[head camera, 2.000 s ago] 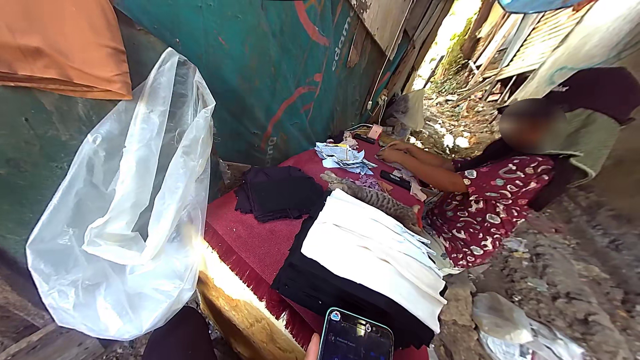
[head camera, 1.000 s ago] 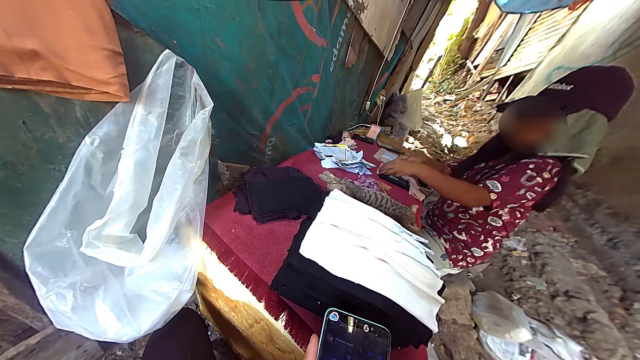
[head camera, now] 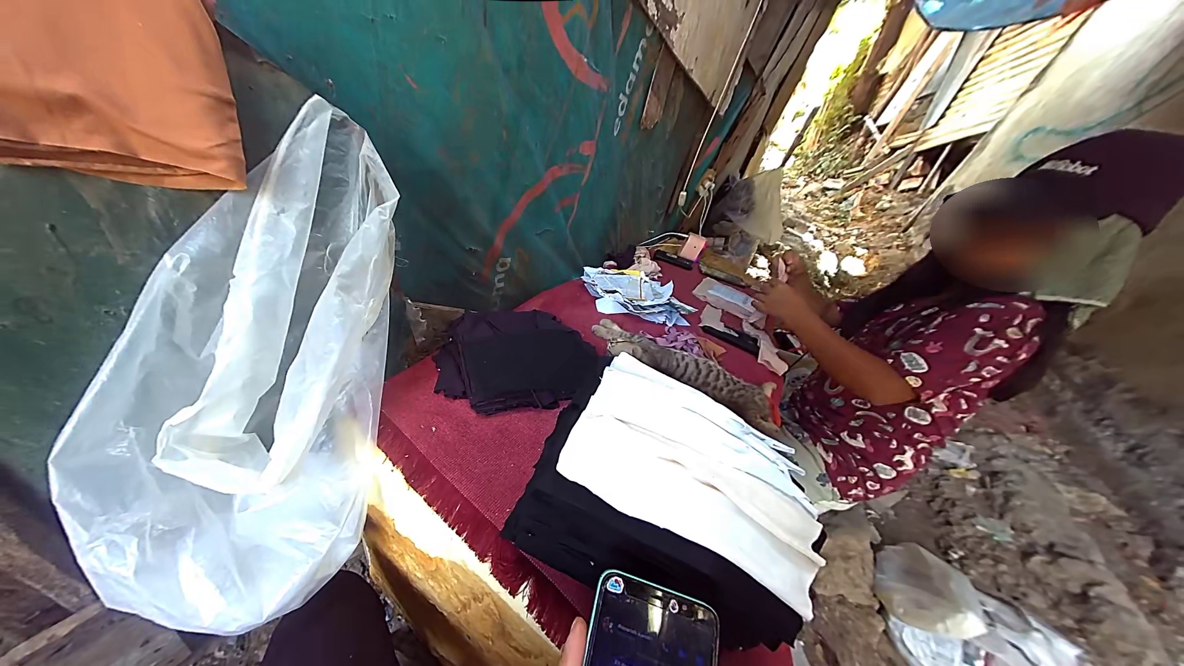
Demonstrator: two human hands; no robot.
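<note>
At the bottom edge, a fingertip of one of my hands, seemingly my left hand [head camera: 573, 642], touches the left side of a smartphone [head camera: 652, 624] with a lit screen. The rest of that hand is below the frame. My other hand does not show. Just beyond the phone, white folded cloths [head camera: 684, 472] lie on a stack of black cloth [head camera: 592, 536]. A smaller pile of dark cloth [head camera: 518, 359] sits farther left on the red cloth cover [head camera: 444, 453]. A tabby cat [head camera: 694, 368] lies behind the white cloths.
A clear plastic bag [head camera: 231, 388] hangs at the left beside an orange cloth [head camera: 120, 92]. Across the red cover sits a person [head camera: 916, 388] in a patterned maroon shirt, hands near papers. A paper pile [head camera: 634, 294] lies by the green tarp wall [head camera: 462, 139]. Plastic [head camera: 934, 592] lies on the ground.
The other person's hands have lifted from the surface near the papers, and their head has shifted. The phone and the cloth piles have stayed in place.
</note>
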